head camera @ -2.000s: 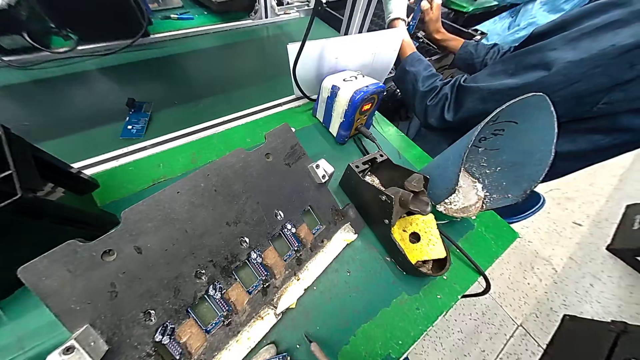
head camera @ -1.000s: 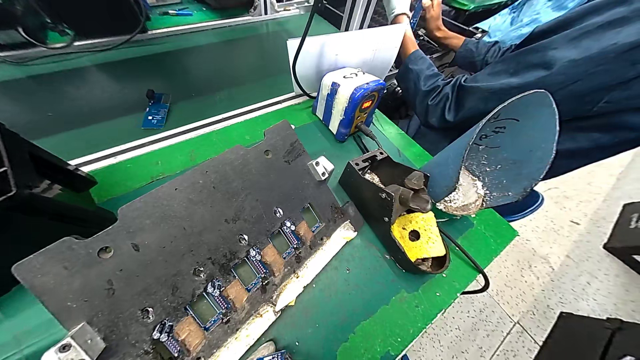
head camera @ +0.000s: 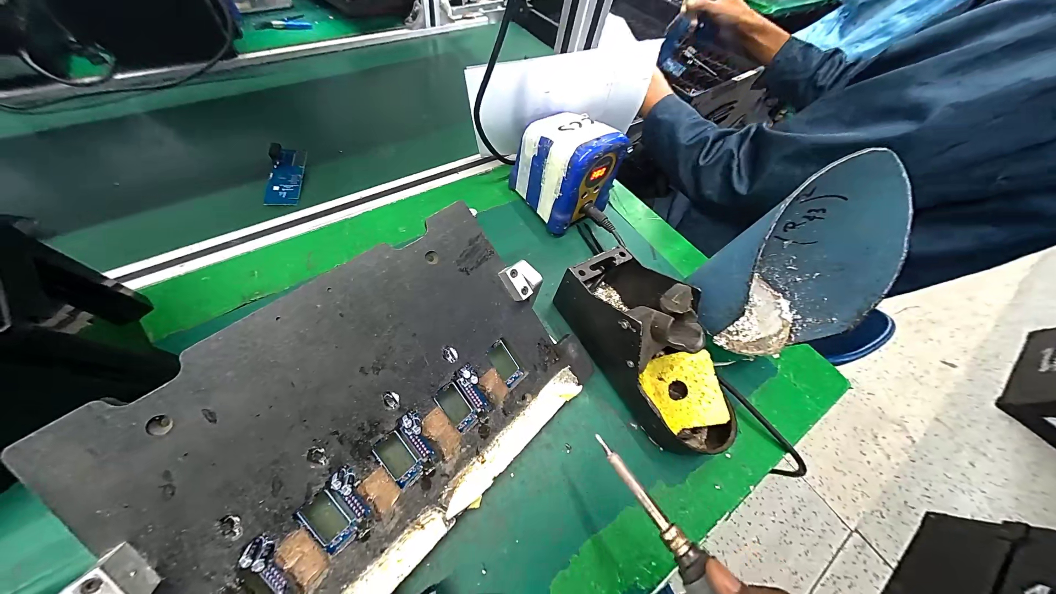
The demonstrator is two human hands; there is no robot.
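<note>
At the bottom right, my right hand (head camera: 742,587) shows only as a sliver of fingers around the handle of a soldering iron (head camera: 643,495), whose tip points up and left over the green mat. My left hand is out of view. A black fixture plate (head camera: 330,346) lies across the left and middle, with several small blue circuit boards with displays (head camera: 398,456) set along its lower edge. Right of the plate stands a black soldering iron holder (head camera: 602,330) with a yellow sponge (head camera: 685,389). Behind it is a blue and white soldering station (head camera: 569,169) with a lit display.
A blue cut-open container (head camera: 833,239) with solder residue stands right of the holder. A blue circuit board (head camera: 285,177) lies on the green surface beyond the rail. A co-worker's hands and dark blue sleeve (head camera: 726,157) are at the upper right. Black bins (head camera: 66,330) stand at the left.
The soldering iron, out of sight one second ago, has come into view at the lower right with my right hand on it. Its tip showed at the bottom edge two seconds ago.
</note>
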